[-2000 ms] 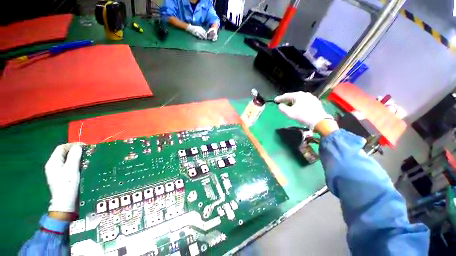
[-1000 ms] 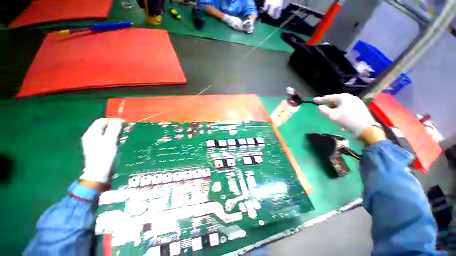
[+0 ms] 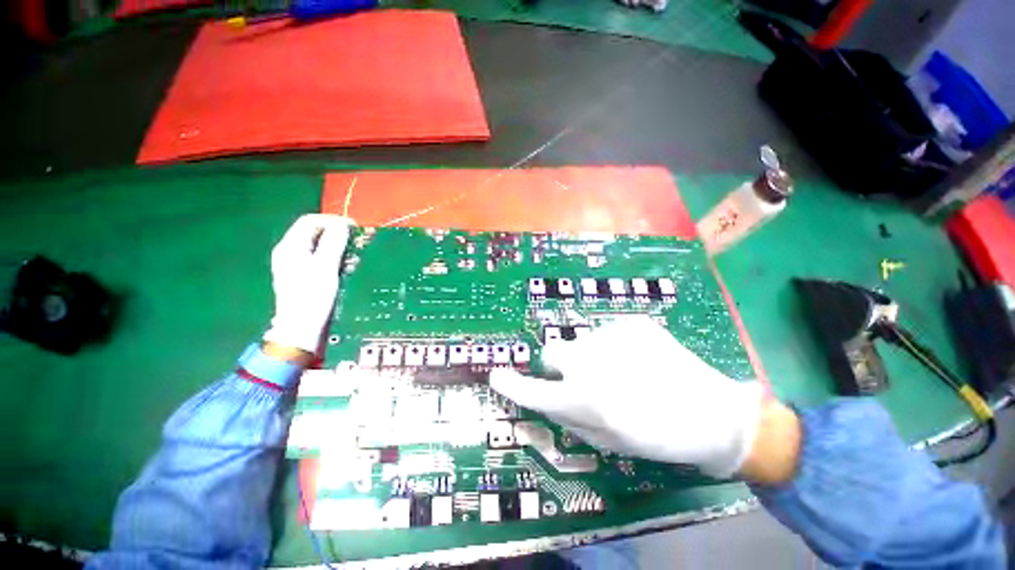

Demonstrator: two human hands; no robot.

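The green circuit board point(image 3: 445, 267) lies partly on a red foam pad point(image 3: 501, 198), with rows of black power transistors and strong glare. My gloved left hand point(image 3: 303, 284) grips its upper left edge. A thin shiny line like solder wire point(image 3: 534, 154) runs from near those fingertips up to the right. My gloved right hand point(image 3: 646, 392) is over the board's middle, holding a black brush point(image 3: 451, 377); its dark head touches the board below the long transistor row. The brush's handle is hidden by my hand. A white bottle point(image 3: 743, 217) stands right of the board, its flip lid open.
A black angled holder point(image 3: 846, 328) with a cable lies at the right. A black fan-like item point(image 3: 56, 304) lies at the left. A spare red pad point(image 3: 323, 84) with a blue tool point(image 3: 332, 7) is at the back. A black bin point(image 3: 851, 117) stands at back right.
My right hand has moved left and down from the bottle's mouth to the board, with the black brush. My left hand still holds the board's edge. The view has shifted.
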